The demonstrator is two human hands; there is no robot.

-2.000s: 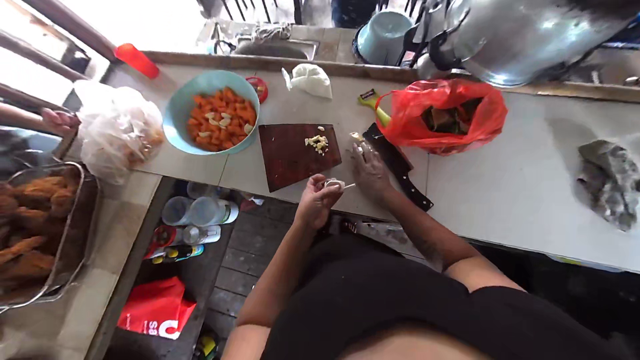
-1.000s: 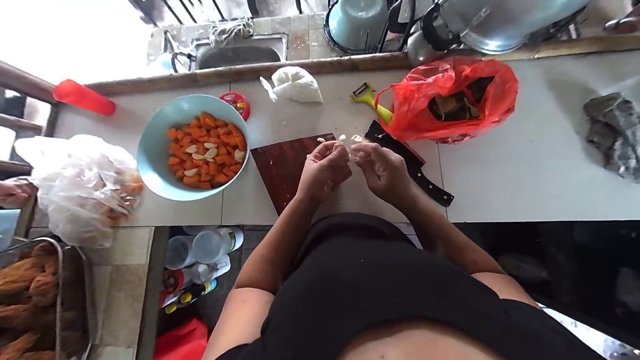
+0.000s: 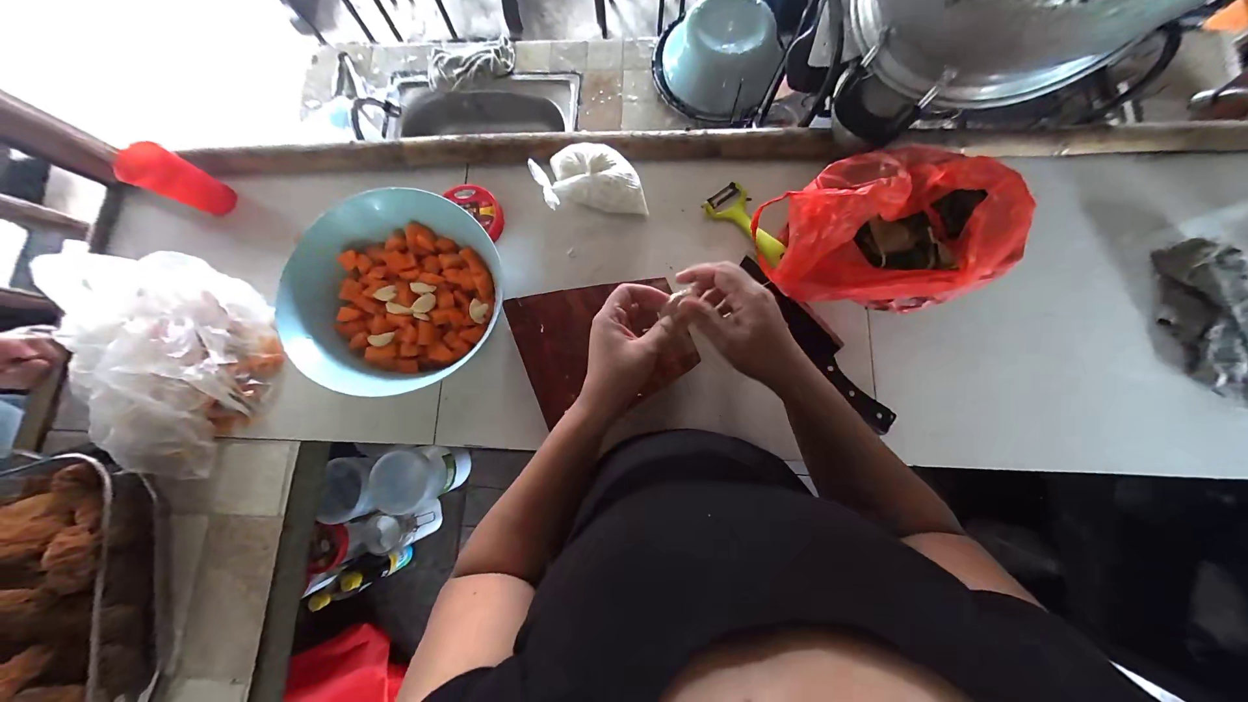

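Observation:
My left hand (image 3: 629, 341) and my right hand (image 3: 736, 317) meet above a dark red wooden cutting board (image 3: 553, 336). Their fingertips pinch a small pale piece (image 3: 681, 295), which looks like a garlic clove; the fingers cover most of it. Beside the board, partly beneath my right forearm, lies a knife with a black handle (image 3: 858, 395) and dark blade. To the left stands a light blue bowl (image 3: 317, 341) of orange cubes, perhaps carrot (image 3: 444, 317), with several pale slices on top. A yellow-green peeler (image 3: 741, 216) lies behind my right hand.
A red plastic bag (image 3: 838, 214) with dark wrapped contents sits right of the peeler. Behind the board are a knotted bag of white contents (image 3: 595, 180) and a red round container (image 3: 478, 210). A clear plastic bag (image 3: 146, 341) and red cup (image 3: 175, 178) are left. Another person's hand (image 3: 27, 359) shows at far left.
My hands, apart over the board and knife two seconds ago, have come together at the fingertips. Chopped pale bits seen on the board then are not visible now. The view has shifted.

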